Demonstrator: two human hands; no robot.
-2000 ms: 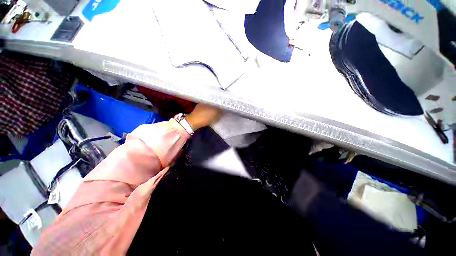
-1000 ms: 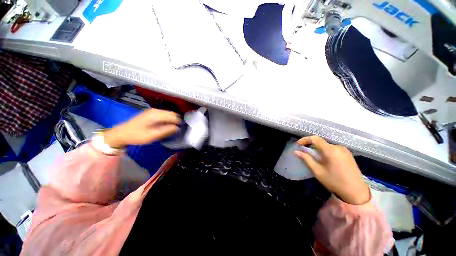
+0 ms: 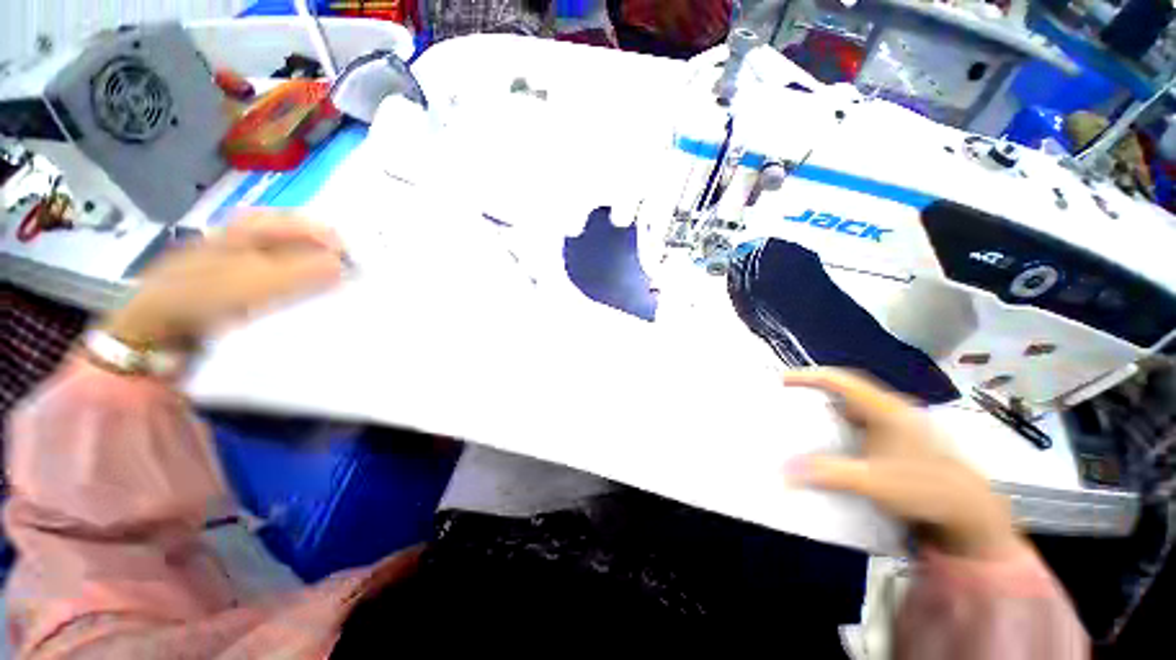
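A large pale panel (image 3: 516, 374) spans the front of the table and covers its front edge. My left hand (image 3: 239, 277), blurred, is at the panel's left end and seems to hold it. My right hand (image 3: 903, 464) is at its right end, thumb and finger on the cloth; the exact grip is blurred. A small dark navy piece (image 3: 613, 268) lies left of the needle area (image 3: 707, 239). A neat stack of curved navy pieces (image 3: 838, 316) lies right of the needle.
The white JACK machine head (image 3: 838, 226) stands behind the stack. Thread snips (image 3: 1012, 419) lie at the table's right end. A neighbouring machine (image 3: 142, 116) and an orange-red tray (image 3: 277, 125) are at the back left. A blue bin (image 3: 323, 490) is below the table.
Both hands have come up from lap level to the table, and the large pale panel now lies stretched between them. The view has tilted up, showing more of the machine.
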